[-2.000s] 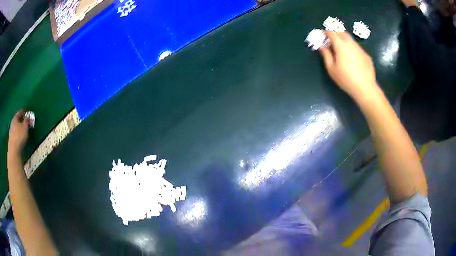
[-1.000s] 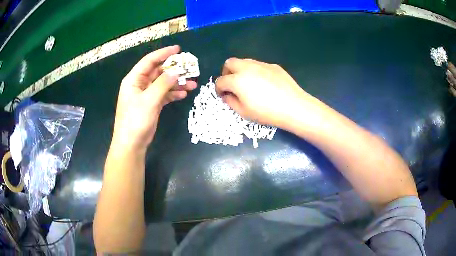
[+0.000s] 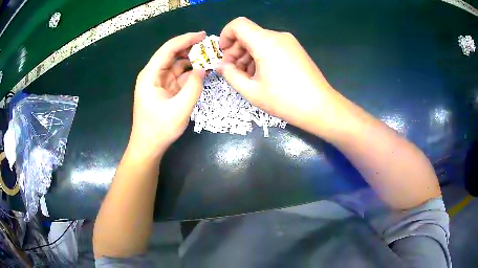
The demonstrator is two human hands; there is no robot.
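Note:
A round white housing (image 3: 205, 53) with gold-yellow contacts on its open face is held above the back of the stick pile. My left hand (image 3: 170, 89) grips it from the left between thumb and fingers. My right hand (image 3: 262, 63) is at its right edge, with thumb and curled fingers close to or on it. Whether a small piece is between the right fingertips is hidden. The pile of small white plastic pieces (image 3: 225, 110) lies on the dark green bench (image 3: 220, 183), partly behind my hands.
A clear plastic bag (image 3: 44, 141) and a tape roll (image 3: 7, 175) lie at the left edge. One white housing (image 3: 54, 20) is on the green belt (image 3: 99, 14), behind the whitish rail (image 3: 105, 43). Another white disc (image 3: 466, 45) lies at the far right.
My right hand has moved from the pile up to the housing. My left hand has moved slightly right and up, and the housing's contacts now face the camera. The view has shifted, leaving little blue board.

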